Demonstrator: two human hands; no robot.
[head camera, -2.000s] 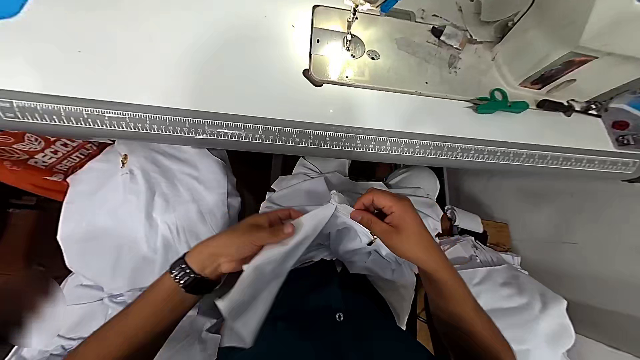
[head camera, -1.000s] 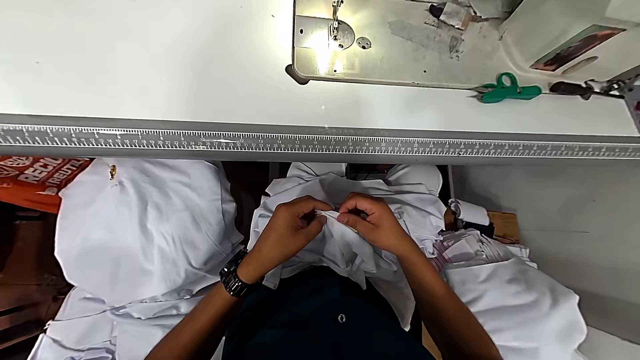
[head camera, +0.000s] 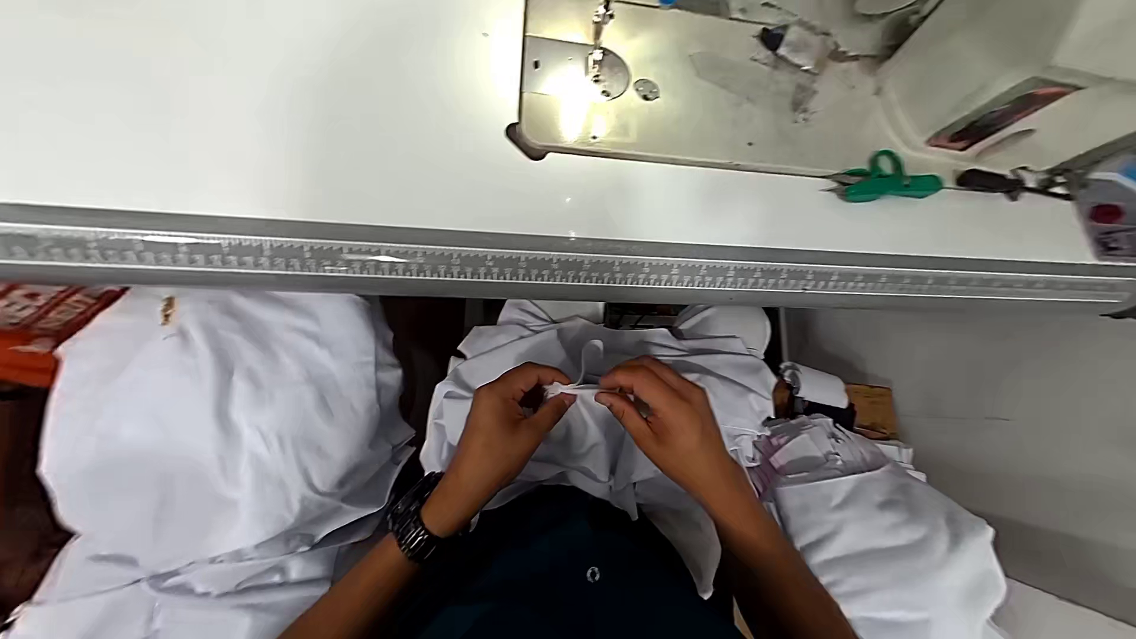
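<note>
White fabric (head camera: 568, 453) is spread over my lap below the sewing table. My left hand (head camera: 510, 426), with a dark watch on its wrist, pinches one end of a short folded edge of the fabric between thumb and fingertips. A little to the right, my right hand (head camera: 666, 417) pinches the other end of that edge. A narrow white strip (head camera: 590, 357) loops up between the two hands. The fingers hide part of the folded edge.
A table edge with a measuring scale (head camera: 568, 266) runs across in front. Beyond it stand a sewing machine (head camera: 674, 115) and green thread snips (head camera: 887, 182). White fabric is heaped at the left (head camera: 222, 426) and right (head camera: 879, 541). An orange bag (head camera: 35, 342) lies far left.
Two seconds ago my hands were farther apart, with a flap of fabric hanging from the left one. They have come close together, and a narrow strip now stands up between them.
</note>
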